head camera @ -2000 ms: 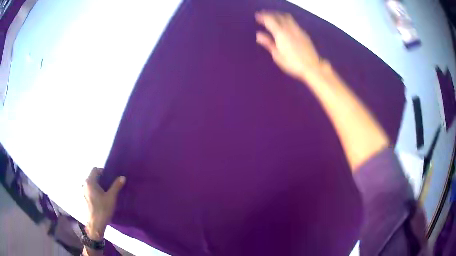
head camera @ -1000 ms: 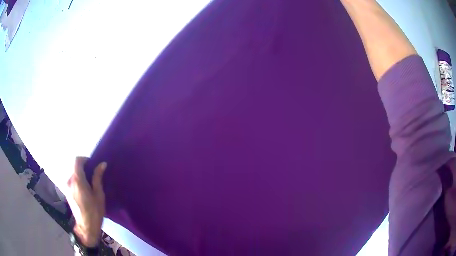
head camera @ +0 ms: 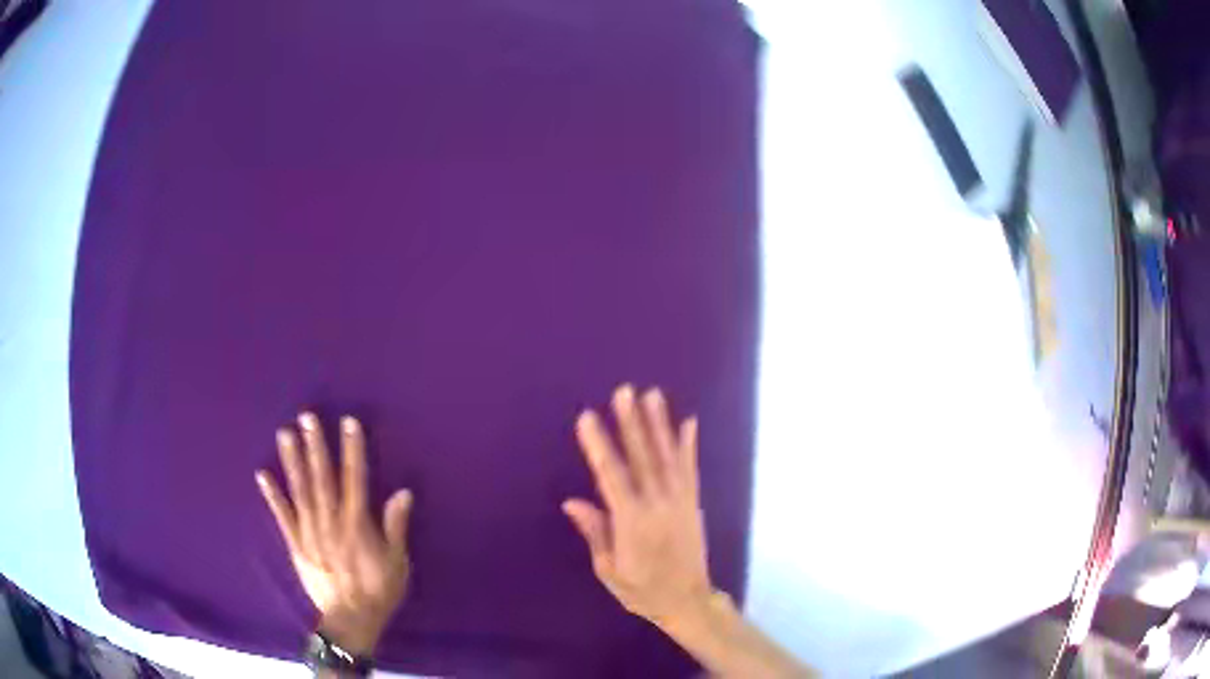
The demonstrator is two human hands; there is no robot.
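A large dark purple cloth [head camera: 438,292] lies spread on the white table [head camera: 902,438], with its straight right edge running down the middle of the view. My left hand [head camera: 338,531] lies flat on the cloth near its near edge, fingers spread, with a dark band at the wrist. My right hand [head camera: 644,511] lies on the cloth near its right edge, palm down, fingers apart. Neither hand grips anything.
A dark flat bar [head camera: 942,133] lies at the upper right. Beside it are dark shears [head camera: 1020,199] and a narrow tan strip [head camera: 1044,292]. A purple fabric piece [head camera: 1035,51] lies at the upper right edge. Scraps [head camera: 67,650] show below the near left edge.
My left hand has let go of the cloth's left corner and now lies flat on it. My right hand has come back from the far side. The view has shifted toward the table's right end.
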